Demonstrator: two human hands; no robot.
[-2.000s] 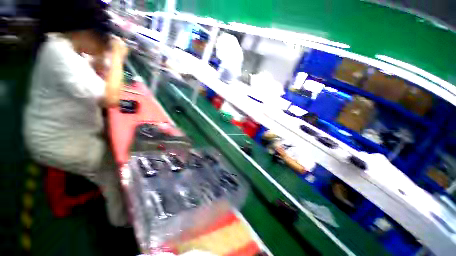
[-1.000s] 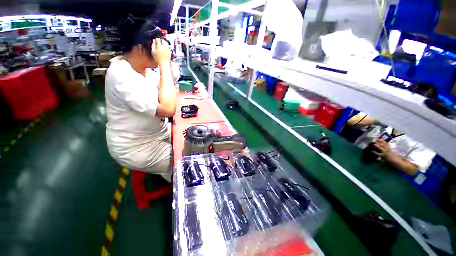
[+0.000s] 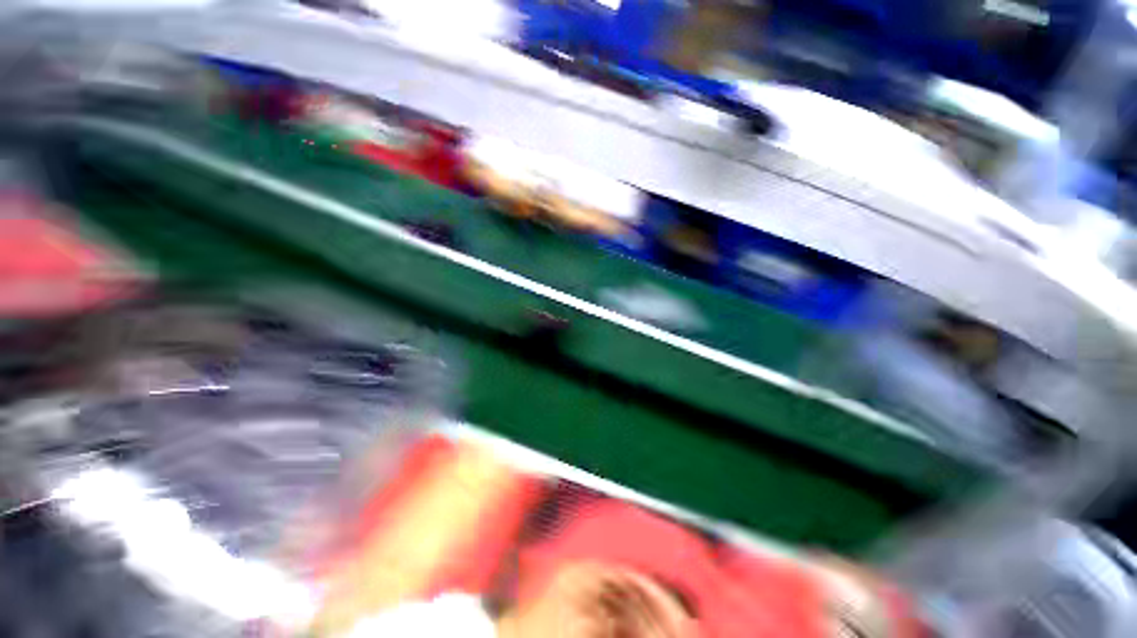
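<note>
The whole view is strongly blurred. Clear blister trays with dark shapes inside fill the lower left. A yellowish sheet lies on the red mat at the bottom. A dark strip crosses the mat to its right. A skin-toned shape at the bottom edge may be part of a hand. A white shape lies to its left, also cut off. I cannot tell which hand shows, if any, or whether anything is held.
The green conveyor belt with a pale rail runs diagonally beyond the mat. A white overhead shelf crosses above it. Another red surface shows at the far left. A greyish blurred shape is at the lower right.
The view has swung right and down. The seated person has left the picture, the trays have shifted left, and more of the red mat and a skin-toned shape have appeared at the bottom.
</note>
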